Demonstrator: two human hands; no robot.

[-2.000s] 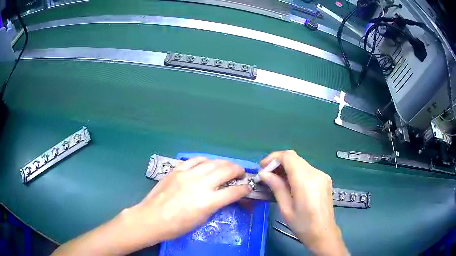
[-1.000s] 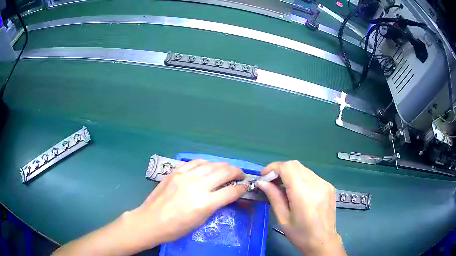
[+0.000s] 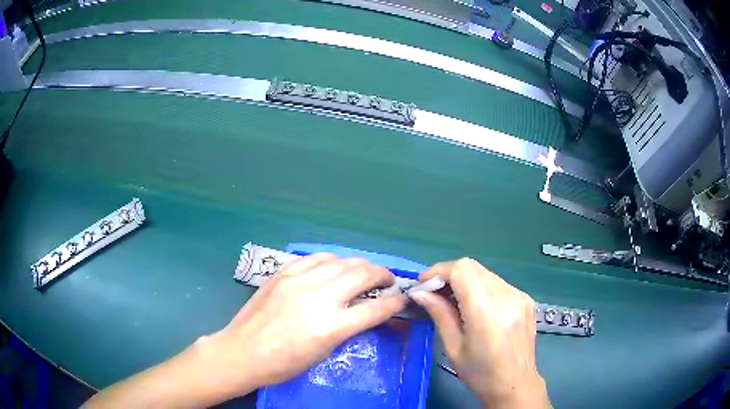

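A grey fixture bar point(image 3: 253, 267) lies across the blue plastic tray point(image 3: 364, 254), with small round components on it partly hidden by my hands. My left hand point(image 3: 320, 307) rests on the bar and holds it, fingertips near its middle. My right hand point(image 3: 488, 323) pinches a short white stick point(image 3: 426, 285) between thumb and finger, its tip at the bar beside my left fingertips. The contact point is too small and covered to tell. Thin tweezers point(image 3: 449, 370) lie beside the tray, mostly hidden by my right hand.
A fixture bar point(image 3: 88, 242) lies at the left and another point(image 3: 565, 319) shows right of my right hand. One more bar point(image 3: 340, 101) sits on the nearer metal rail point(image 3: 184, 83). A grey machine point(image 3: 676, 132) with black cables point(image 3: 604, 76) and small metal brackets point(image 3: 588, 254) stand at the right.
My right hand has shifted slightly down and right with the white stick, which now lies flatter. Less of the tweezers shows. My left hand still holds the bar.
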